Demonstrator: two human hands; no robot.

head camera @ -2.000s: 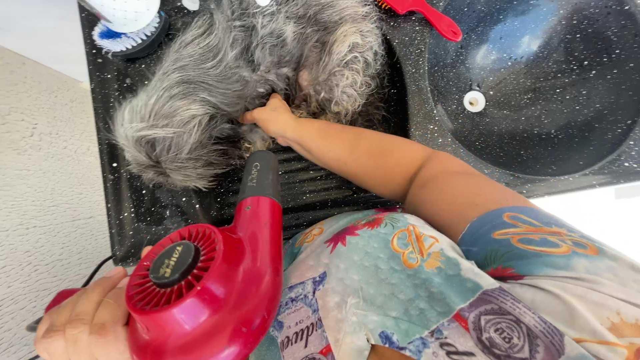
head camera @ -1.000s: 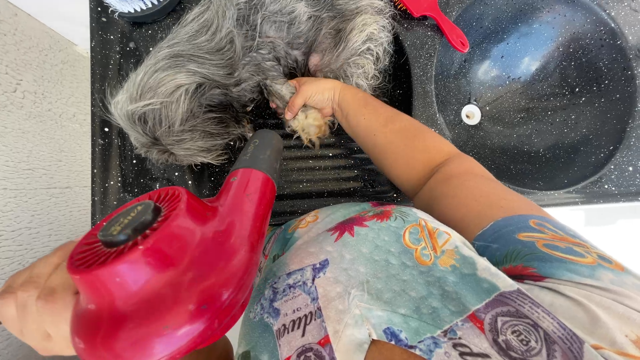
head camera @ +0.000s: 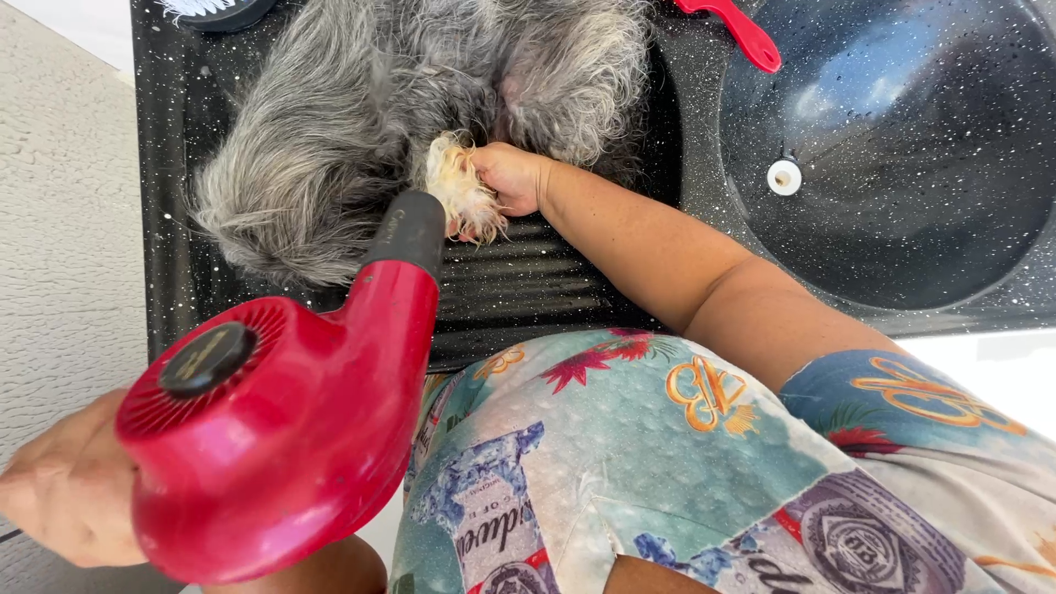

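A grey, long-haired dog (head camera: 330, 140) lies on the ribbed part of a black speckled sink unit. My right hand (head camera: 513, 177) grips one of its legs by the pale, damp-looking paw (head camera: 462, 190), with the fingers partly hidden by fur. From the lower left, my left hand (head camera: 74, 483) holds a red hair dryer (head camera: 280, 429); the handle and most of the fingers are hidden behind its body. The dryer's black nozzle (head camera: 408, 235) points up toward the paw, just left of it and very close.
The round sink bowl (head camera: 891, 157) with a white drain fitting (head camera: 784, 176) lies at the right. A red brush handle (head camera: 747, 37) reaches in at the top. A brush with white bristles (head camera: 227, 12) sits at the upper left, near the unit's edge. A textured pale surface (head camera: 66, 214) borders the left.
My right hand has shifted from the fur to the pale paw, which shows more fully now. The dryer's nozzle has come up beside the paw.
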